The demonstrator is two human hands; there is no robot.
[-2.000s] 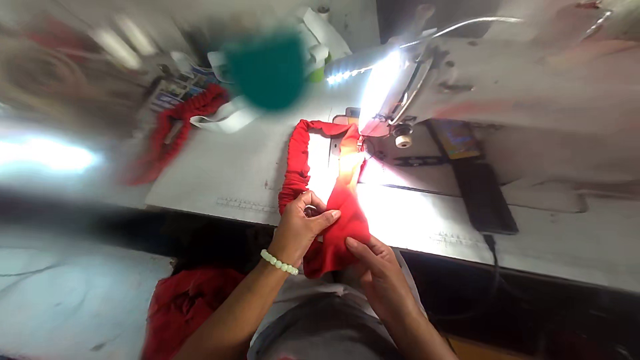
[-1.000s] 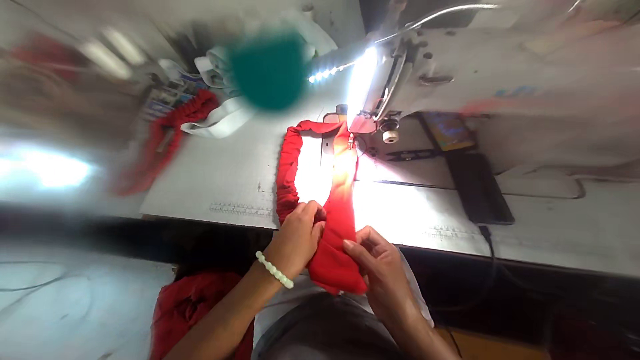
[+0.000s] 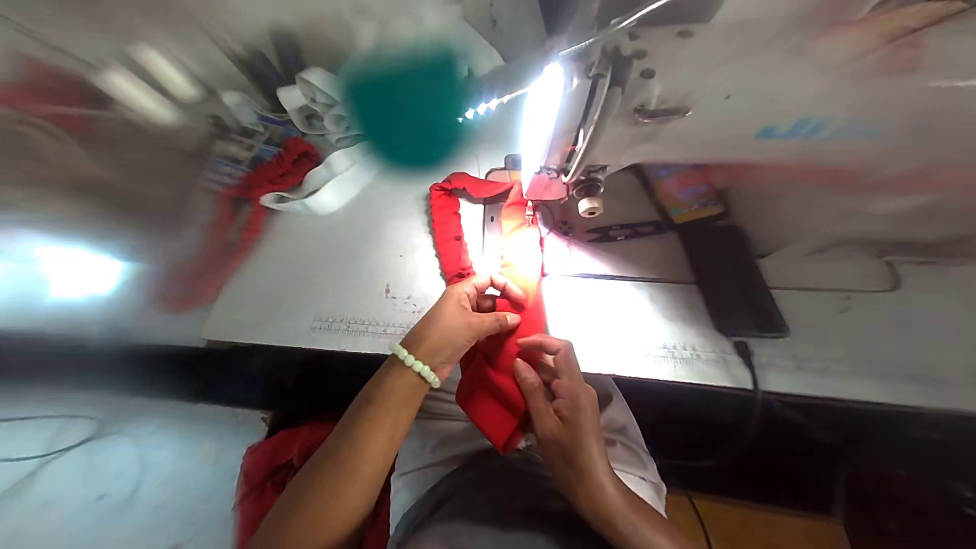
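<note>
A red fabric band (image 3: 499,381), gathered along its left stretch, forms a loop that runs under the presser foot (image 3: 529,213) of a sewing machine (image 3: 732,99). The machine's lamp glares on the cloth near the needle. My left hand (image 3: 465,320), with a pale bead bracelet at the wrist, pinches the band between thumb and fingers in front of the foot. Lower and to the right, my right hand (image 3: 560,389) has the band's right edge between thumb and fingertips. The free part of the cloth hangs over the table edge above the lap.
Thread snips (image 3: 627,231) and a black phone (image 3: 732,282) with a cable lie right of the needle. White elastic (image 3: 328,183) and another gathered red piece (image 3: 278,171) are at the left. A blurred green shape (image 3: 408,103) covers part of the view. Red cloth (image 3: 286,465) hangs below the table (image 3: 358,297).
The hanging end of the red band has changed shape and now comes to a point below my hands. My right hand has shifted slightly along its edge. Both hands keep hold of it.
</note>
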